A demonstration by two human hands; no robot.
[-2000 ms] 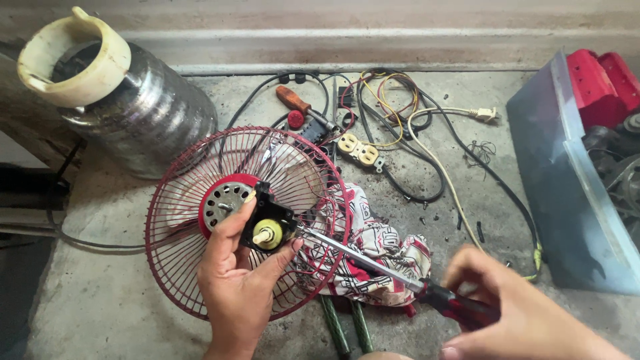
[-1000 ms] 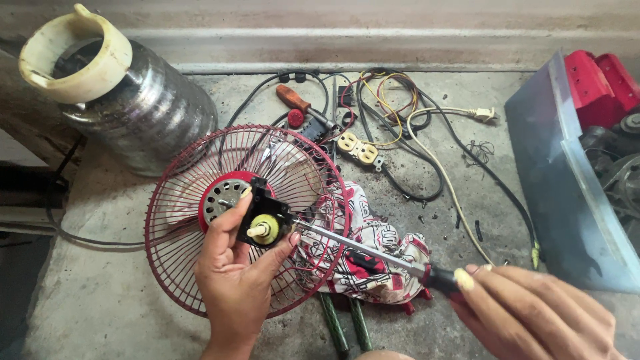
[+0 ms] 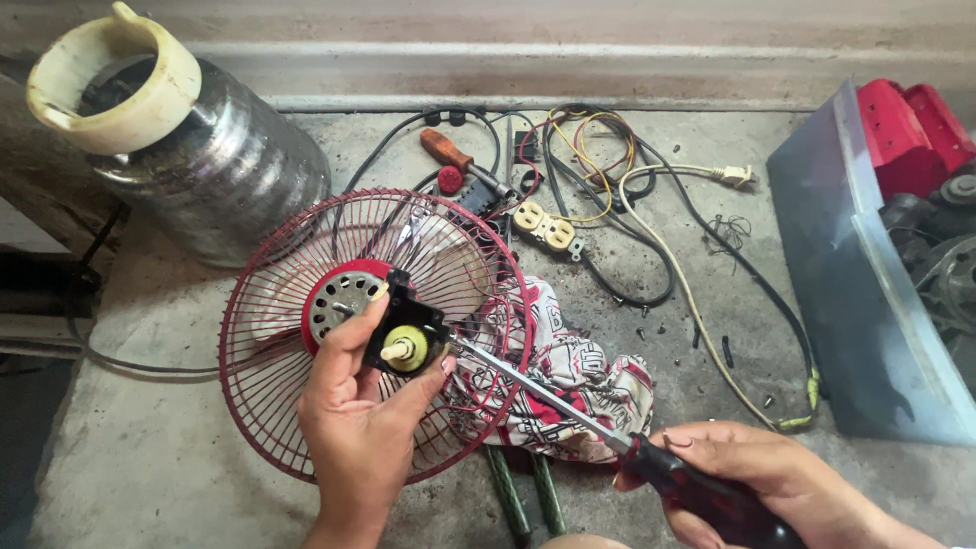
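My left hand grips a black plastic gear housing with a yellow-green gear and pale shaft in its open face. My right hand is closed round the dark handle of a screwdriver. The blade runs up and left, and its tip meets the right side of the housing; the exact contact spot is hard to make out. Beneath the housing lies a red wire fan guard, with a motor with a vented metal face and red rim at its middle.
Right of the guard lies a crumpled printed cloth. Behind are an orange-handled screwdriver, an outlet receptacle and tangled wires. A large metallic container stands left; a translucent bin with parts stands right. Small screws dot the concrete floor.
My right hand has shifted its hold on the screwdriver handle, from fingers reaching over it one second ago to a wrap around it now. My left hand keeps the housing in nearly the same place.
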